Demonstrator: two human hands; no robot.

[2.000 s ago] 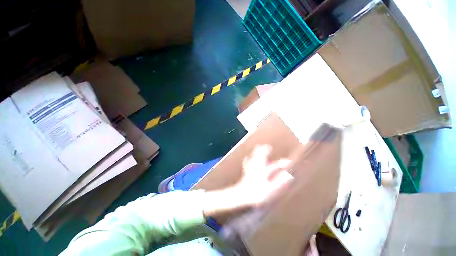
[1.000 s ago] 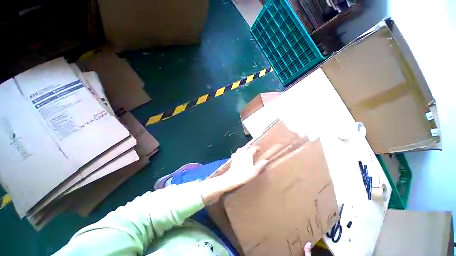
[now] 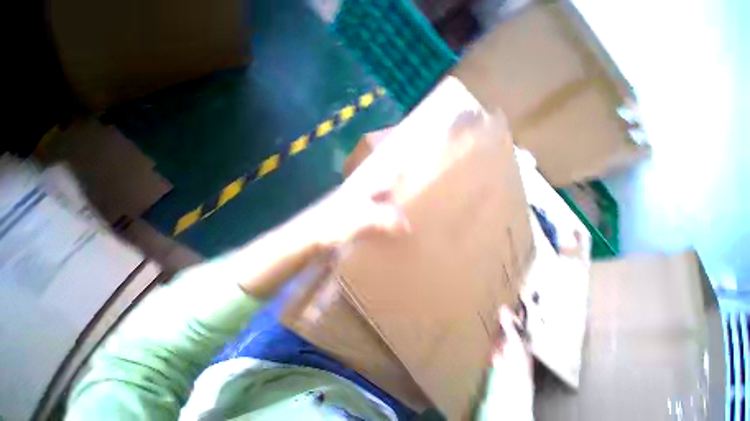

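Note:
A brown flat carton (image 3: 436,271) lies tilted over my lap and the near side of the white table (image 3: 563,321), with some dark marks near its right edge. My left hand (image 3: 362,218) is on its upper left edge, blurred, and grips it there. My right hand (image 3: 511,333) holds its lower right edge, fingers on top of the sheet. Another brown flap (image 3: 358,337) shows below the carton over my lap. No pen can be made out in either hand.
A stack of whitish printed cartons (image 3: 57,288) is at the left. A large open carton (image 3: 551,99) and a green crate (image 3: 395,49) stand beyond the table. Another brown carton (image 3: 641,337) is at the right. Yellow-black tape (image 3: 267,167) crosses the green floor.
The view has swung right and blurred. The carton has moved up over the table, covering more of it. My right hand now shows more fully on the carton's right edge.

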